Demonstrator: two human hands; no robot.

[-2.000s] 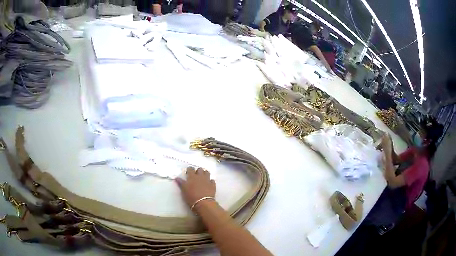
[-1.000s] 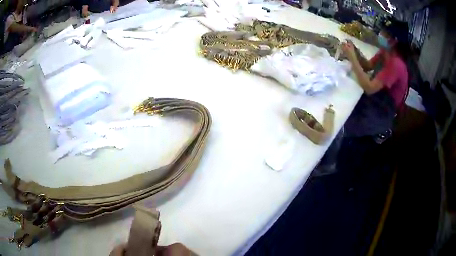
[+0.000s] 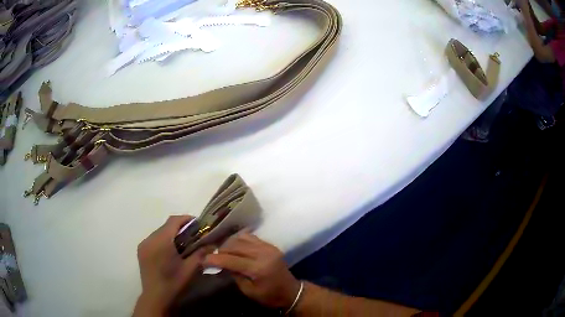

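Observation:
A tan coiled strap (image 3: 245, 213) is in my hands near the front of the table, its folded layers pointing up and away. My left hand (image 3: 164, 257) grips its lower left end. My right hand (image 3: 257, 263) is at its lower right side, with fingers closed on a small piece of white band (image 3: 212, 270) against the coil. A gold metal part shows between the layers. The lower end of the coil is hidden by my hands.
Loose webbing straps (image 3: 204, 111) lie in a curve behind my hands. White zigzag strips (image 3: 179, 37) lie beyond. Banded bundles (image 3: 7, 263) are at the left edge. A lone coiled strap (image 3: 469, 71) and white strip (image 3: 427, 96) lie right. A person (image 3: 548, 40) is at the right edge.
The view has tilted down and shifted. The strap, earlier a short upright fold between my fingers, is now a thicker coil in both hands, with white band showing at my right fingers.

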